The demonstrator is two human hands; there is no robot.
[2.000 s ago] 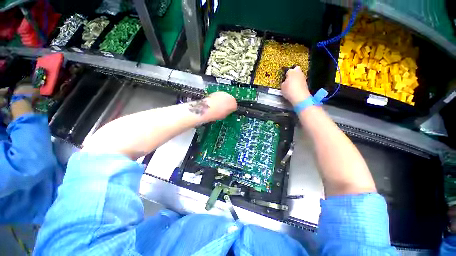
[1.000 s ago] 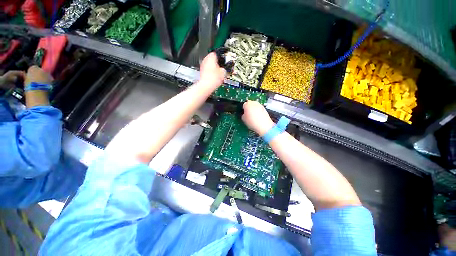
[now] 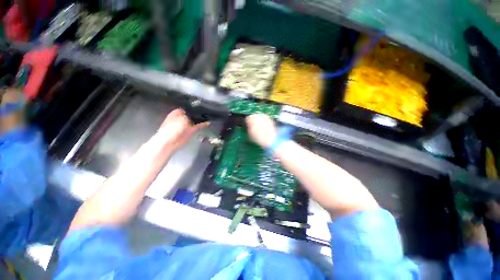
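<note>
The frame is motion-blurred. The green main circuit board (image 3: 241,158) lies in its black carrier (image 3: 299,213) on the rails. A narrow green panel board (image 3: 253,107) lies along the carrier's far edge. My right hand (image 3: 261,130) is over the far part of the main board, beside the narrow board; its fingertips are blurred and I cannot tell if they hold anything. My left hand (image 3: 178,128) is over the conveyor left of the carrier, thumb and fingers apart; a dark blurred shape lies at its fingertips, and I cannot tell if it is held.
Beyond the rail stand bins of pale components (image 3: 249,71), small yellow components (image 3: 297,85) and large yellow components (image 3: 386,82). A blue cord hangs over them. Green clamps (image 3: 238,217) stick out at the carrier's near edge. Another person's sleeve (image 3: 22,180) is at left, another at lower right.
My left hand has moved from the pale component bin down and left, to beside the carrier. My right hand stays near the narrow board. The view has shifted slightly.
</note>
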